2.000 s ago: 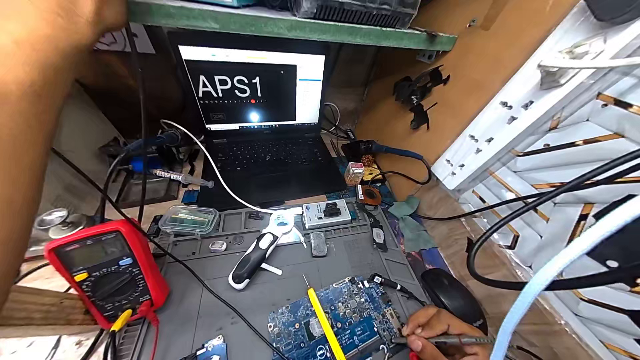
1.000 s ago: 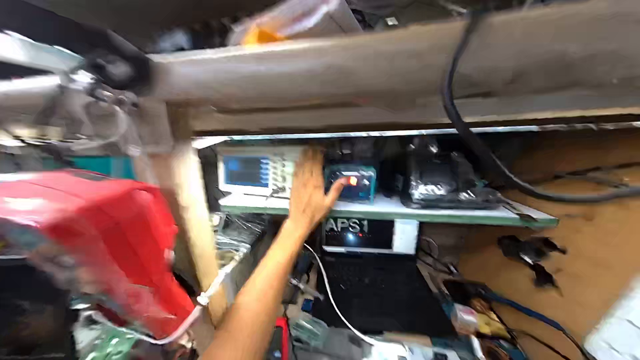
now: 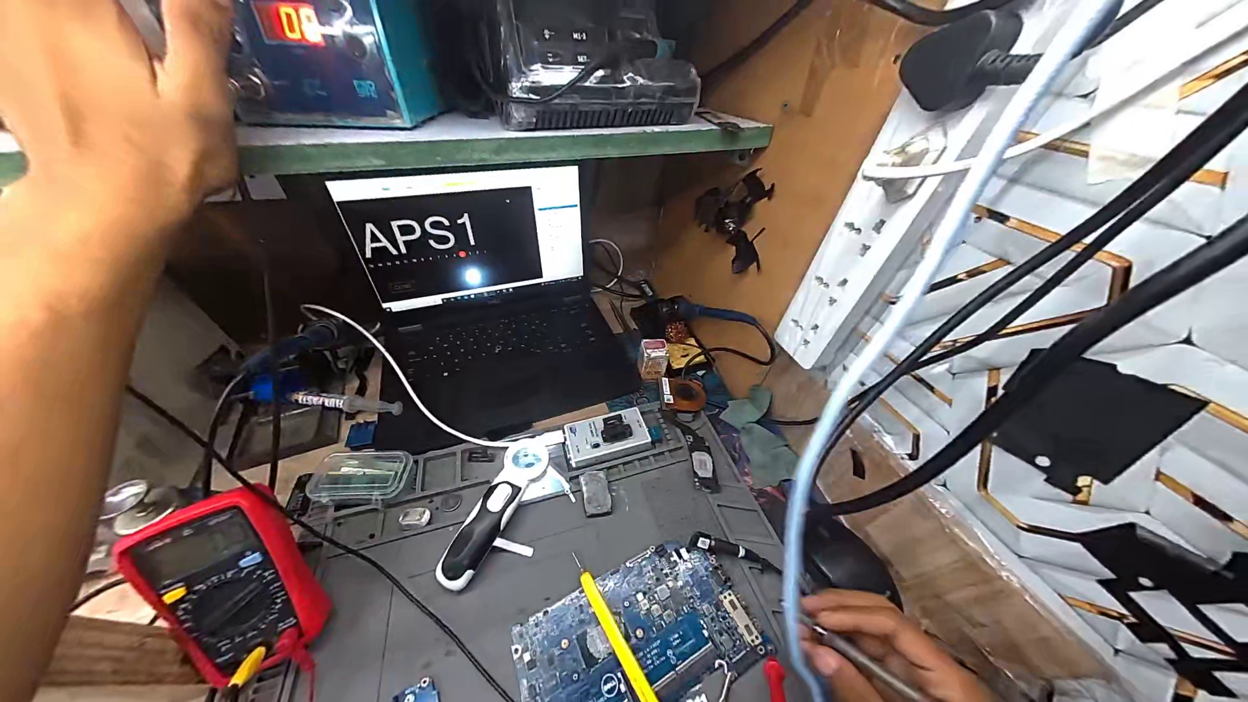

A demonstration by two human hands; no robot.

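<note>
My left hand (image 3: 107, 117) is raised at the upper left, beside the bench device with a red digital display (image 3: 317, 58) on the shelf; its fingertips are cut off by the frame. At the lower right my right hand (image 3: 882, 639) holds a thin dark pen-like tool (image 3: 858, 658). Left of that hand lies a blue laptop motherboard (image 3: 643, 624) on the grey work mat (image 3: 390, 604). A yellow multimeter probe (image 3: 616, 634) lies across the board, with a red probe (image 3: 775, 678) near its right edge. The red digital multimeter (image 3: 224, 585) rests at the lower left.
Behind the mat stands an open laptop (image 3: 497, 361), under a green-edged shelf (image 3: 507, 146). A black-and-white handheld tool (image 3: 487, 526), a chip programmer (image 3: 606, 436) and a clear plastic box (image 3: 361, 476) sit on the mat. Black cables (image 3: 1033, 361) and a light-blue cable (image 3: 877, 341) cross the right side.
A second ago a hand reached to the shelf device's front; now my left hand is at its left side. The view has swung back down to the bench, and my right hand is in view again.
</note>
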